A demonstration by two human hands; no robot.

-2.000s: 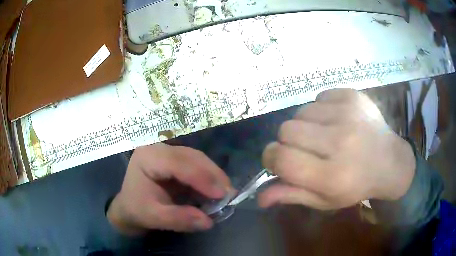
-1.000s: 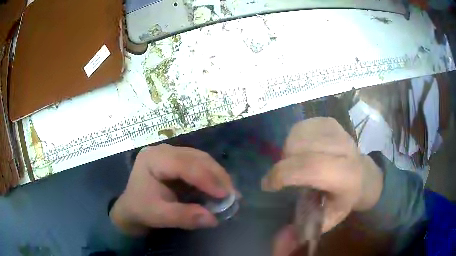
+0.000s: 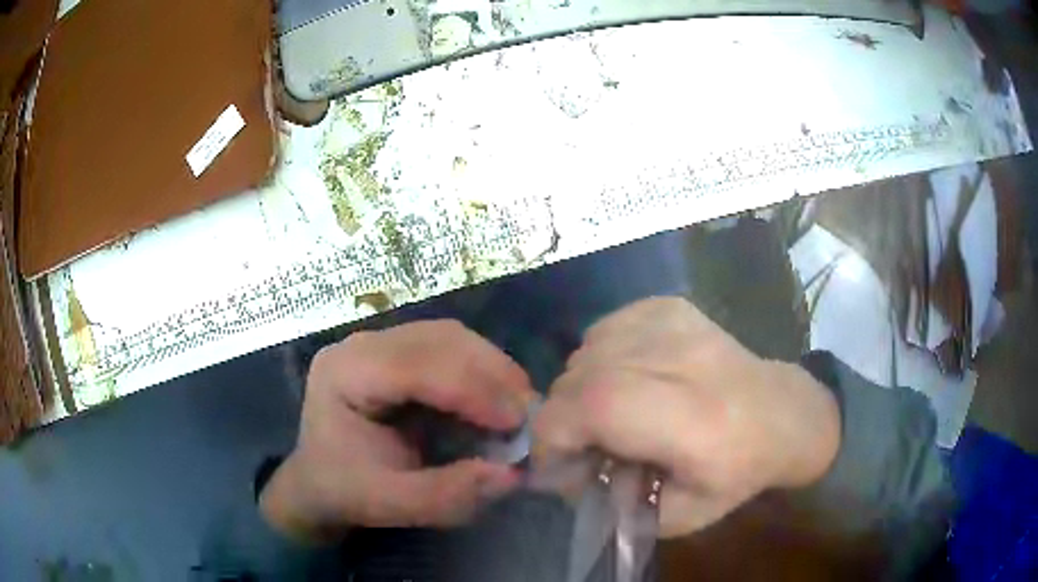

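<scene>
My left hand (image 3: 393,426) is in front of the table's front edge and pinches a small silver round part (image 3: 510,443), which looks like a bobbin, between thumb and fingers. My right hand (image 3: 694,415) is close beside it, its fingertips at the round part. Silver snips (image 3: 615,529) are held in my right hand, blades pointing down and blurred. The red handles cannot be seen. Whether the right fingertips grip the round part or a thread is hidden.
A white, stained machine table (image 3: 683,102) with a printed ruler runs across the view. A stack of brown panels (image 3: 148,136) with a white label lies at the left. The machine bed (image 3: 353,46) is at the top. White-backed pieces (image 3: 848,301) lie low at the right.
My right hand first moved down and away from the left, showing the snips, then came back left to the round part. My left hand stays nearly in place, still pinching.
</scene>
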